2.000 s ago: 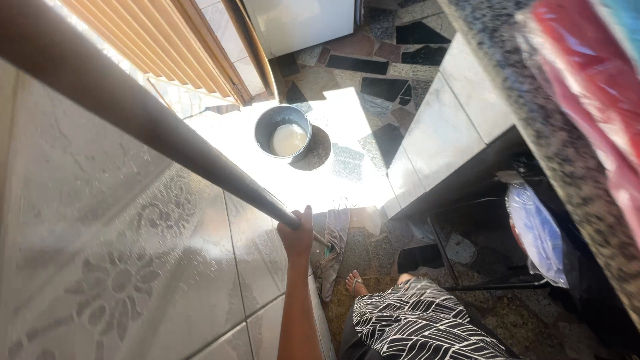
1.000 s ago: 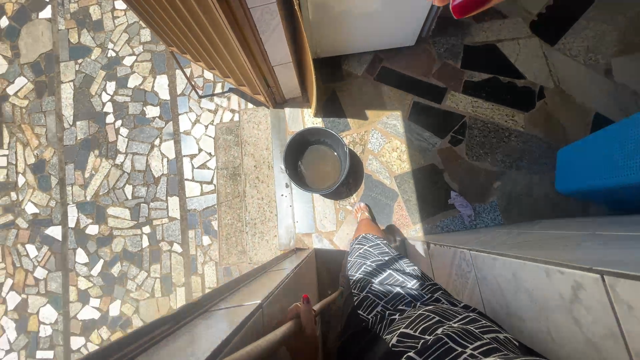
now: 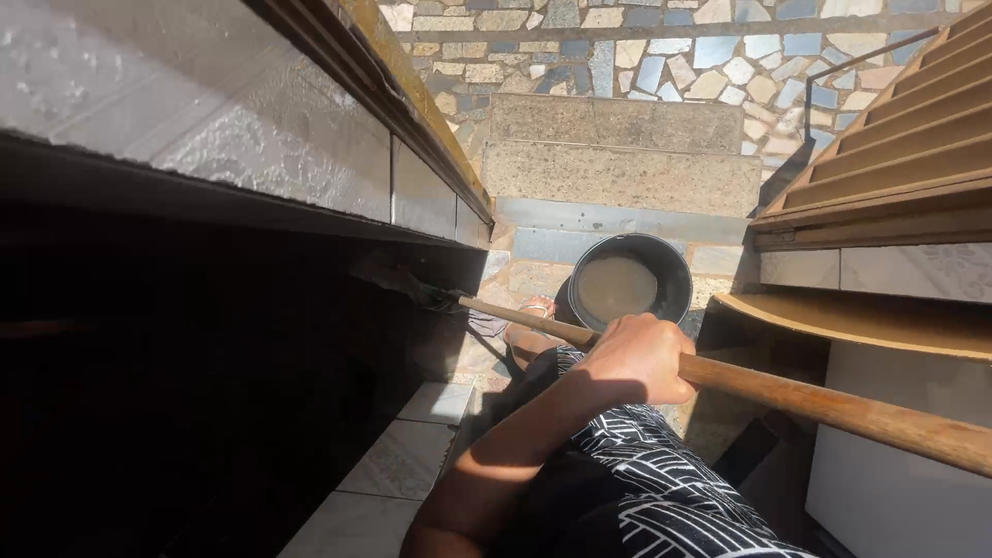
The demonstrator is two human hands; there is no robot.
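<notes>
My left hand [image 3: 645,358] is closed around a long wooden pole [image 3: 821,407], over the near side of a dark bucket [image 3: 686,283]. The bucket stands on the stone floor near the doorway and holds cloudy, brownish water [image 3: 618,285]. From my fist the pole runs out past the right edge of the view; its other end reaches left across my feet to a greyish cloth [image 3: 399,280] in deep shadow. How the cloth is attached is not clear. My right hand is out of view.
Two rough stone steps [image 3: 620,170] lie beyond the metal sill [image 3: 620,217]. A slatted brown door [image 3: 891,147] is at right, above a curved tan panel [image 3: 860,329]. A tiled wall [image 3: 310,116] borders a dark recess at left. My sandalled foot [image 3: 535,310] is beside the bucket.
The view has turned strongly. The pole, low in the view a second ago, now crosses in front of the bucket's near side. The fingers with red nails at the earlier view's top edge are gone.
</notes>
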